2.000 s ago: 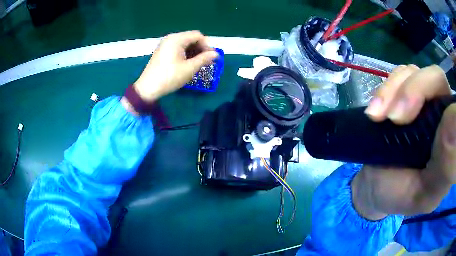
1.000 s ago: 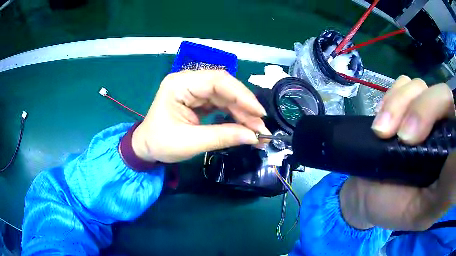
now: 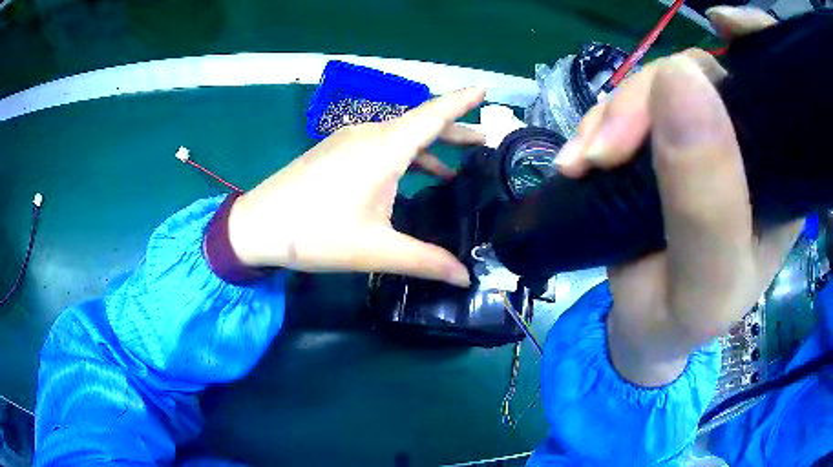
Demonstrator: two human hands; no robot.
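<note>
The black housing (image 3: 448,306) lies on the green bench, its round collar (image 3: 532,162) up and partly covered. My right hand (image 3: 694,173) grips the black electric screwdriver (image 3: 585,223), its front end over the small pale motor (image 3: 493,274) beside the collar. The screwdriver hides its own bit and most of the motor. My left hand (image 3: 352,205) is at the housing's left side, thumb and fingers spread apart, thumb tip near the motor. I see nothing held in it. Thin coloured motor leads (image 3: 513,388) hang from the housing's front.
A blue screw tray (image 3: 365,96) stands behind my left hand. The wrapped brush pot (image 3: 571,91) with red handles and a white crumpled piece (image 3: 500,123) are behind the collar. A wire harness (image 3: 208,171) and another dark lead (image 3: 32,246) lie left. A blister tray (image 3: 744,351) shows at right.
My left hand has opened from its pinch at the screwdriver's bit and spread along the housing. The screwdriver has tilted, its rear end raised, and its front has moved down-left onto the motor area.
</note>
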